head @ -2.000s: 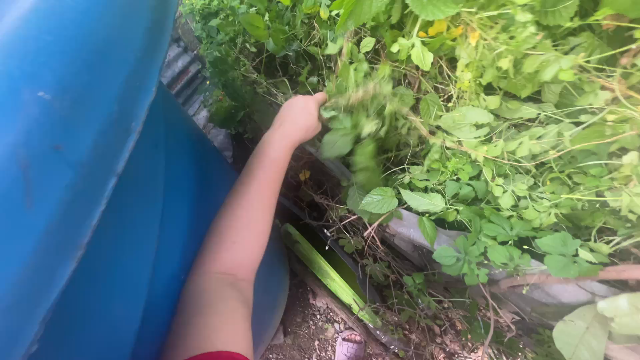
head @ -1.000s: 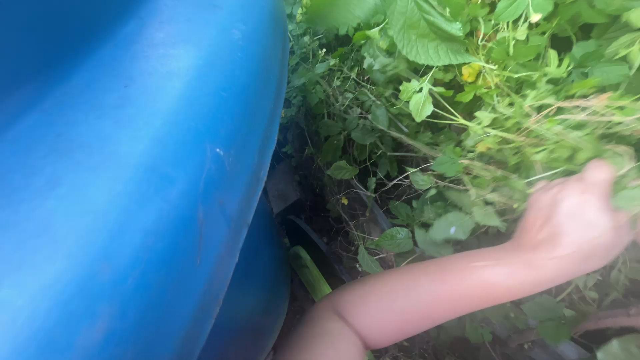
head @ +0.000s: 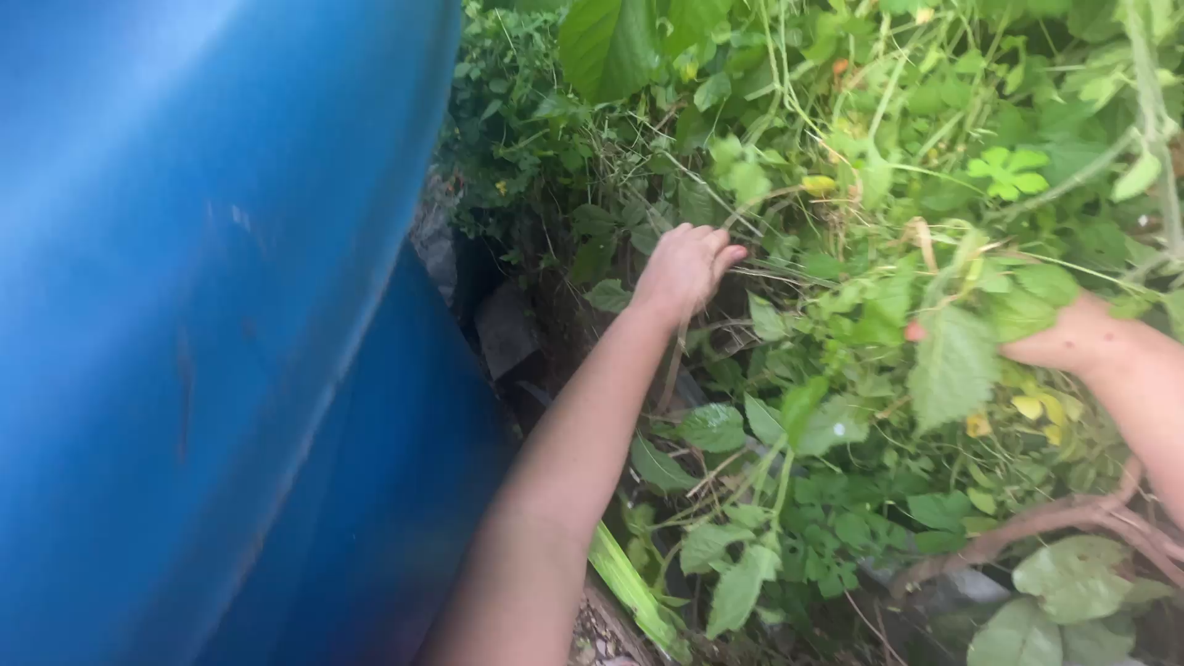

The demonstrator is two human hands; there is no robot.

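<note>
My left hand (head: 686,268) reaches into the undergrowth at centre, its fingers curled round thin dry stems (head: 782,276). At the right my right hand (head: 1050,333) is mostly behind leaves; a reddish fingertip shows at the left of a broad serrated leaf (head: 957,365). That hand is among the green vines, and whether it grips any is hidden. Tangled green weeds and vines (head: 888,268) surround both hands, with a few yellow leaves (head: 1045,407) below the right one.
A large blue plastic tank (head: 231,277) fills the left side, close to my left forearm. A grey block (head: 506,328) lies in the gap beside it. Lower down are a bright green stalk-like strip (head: 634,587) and a brown woody branch (head: 1027,532).
One second ago a single hand showed at the right, blurred among the vines. Now both hands are in view, one at centre and one at the right.
</note>
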